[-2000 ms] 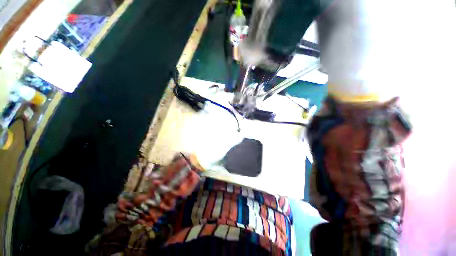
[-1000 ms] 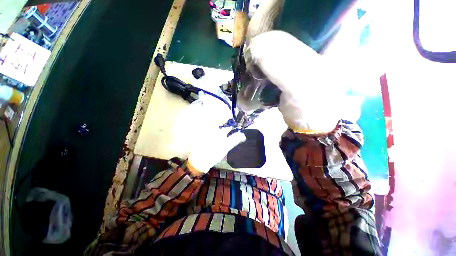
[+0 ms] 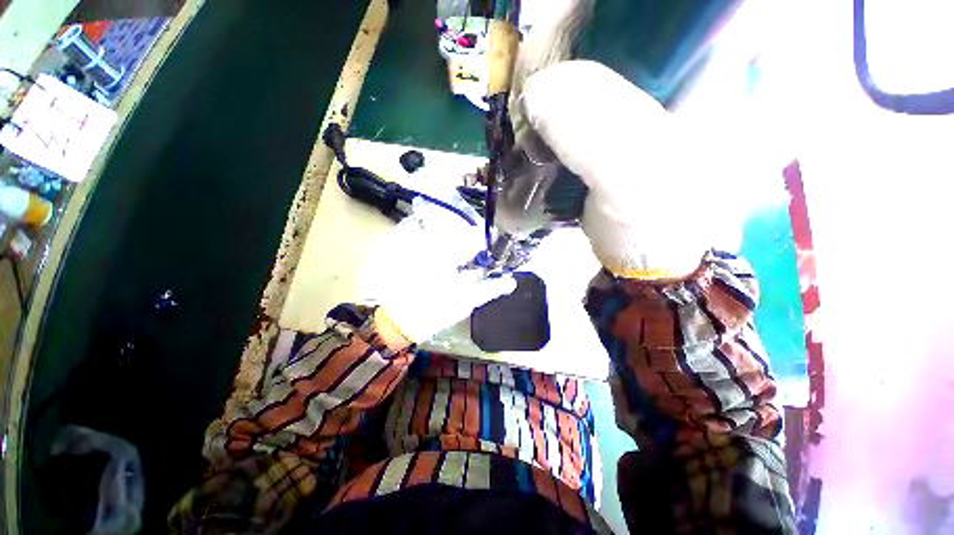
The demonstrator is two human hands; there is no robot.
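A flat black square unit (image 3: 512, 313) lies on the cream board (image 3: 314, 282). My left hand (image 3: 424, 266), in a white overexposed glove, is left of it, with a finger by its upper edge and near the shiny metal fixture (image 3: 513, 251). What its fingertips hold is unclear. A black bundled cord (image 3: 373, 191) lies past my left hand. My right hand (image 3: 617, 157), gloved, is against the grey machine head (image 3: 534, 188); its fingers are mostly hidden. A thin upright tool with a tan handle (image 3: 502, 57) stands left of it, its tip near the fixture.
A dark conveyor belt (image 3: 199, 188) with a chipped pale edge runs along the left. It carries crumpled clear plastic (image 3: 117, 475) and small shiny bits. A small black round part (image 3: 412, 161) is on the board. A white container (image 3: 468, 68) is behind. A label card (image 3: 61, 125) lies across the belt.
Since two seconds ago, my right hand has come down to the machine head and my left hand has moved forward by the fixture. The tan-handled tool has come into view. Over the last second little differs.
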